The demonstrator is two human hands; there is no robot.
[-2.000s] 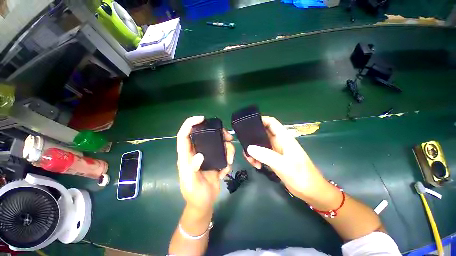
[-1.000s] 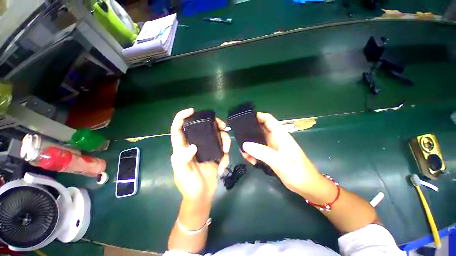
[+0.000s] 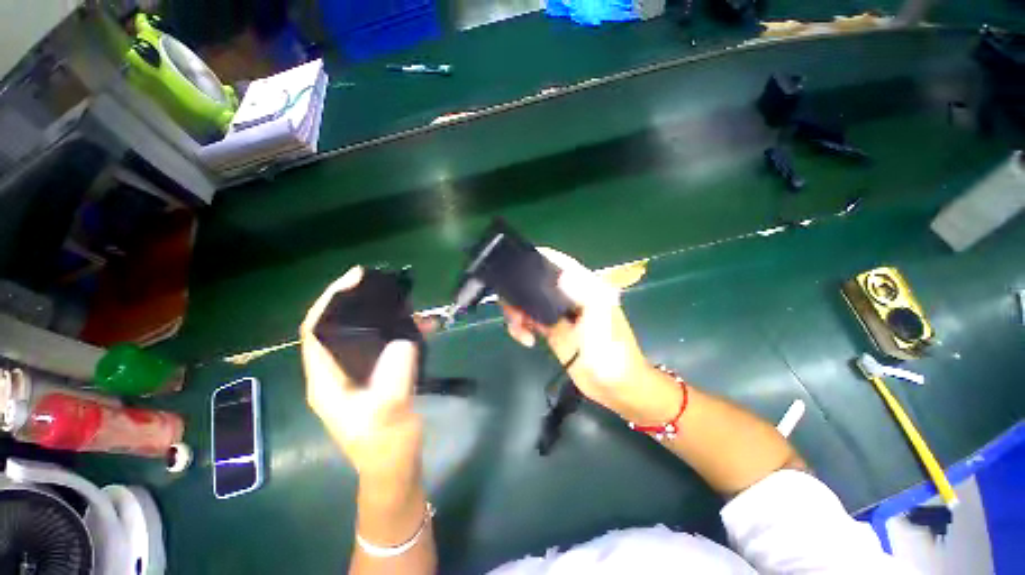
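My left hand (image 3: 371, 393) holds a black power adapter (image 3: 371, 320), blurred, above the bench. My right hand (image 3: 584, 337) holds a second black power adapter (image 3: 523, 275), tilted, with its plug end towards the left hand. The two adapters are apart. A black lead (image 3: 556, 418) hangs below my right hand. A blurred dark piece shows beside my left hand, over the bench; I cannot tell what it is.
More adapters (image 3: 781, 99) lie on the green channel behind. At right are a yellow double-dial object (image 3: 888, 311), a yellow-handled stick (image 3: 913, 436), a blue tote (image 3: 899, 522) and a pale box (image 3: 983, 202). At left are a smartphone (image 3: 236, 438), a drink bottle (image 3: 101, 423) and a fan (image 3: 45, 534).
The view has shifted to the right. Both adapters have been turned; the right one now tilts with its plug end showing. The lead below has shifted, and more of the blue tote shows.
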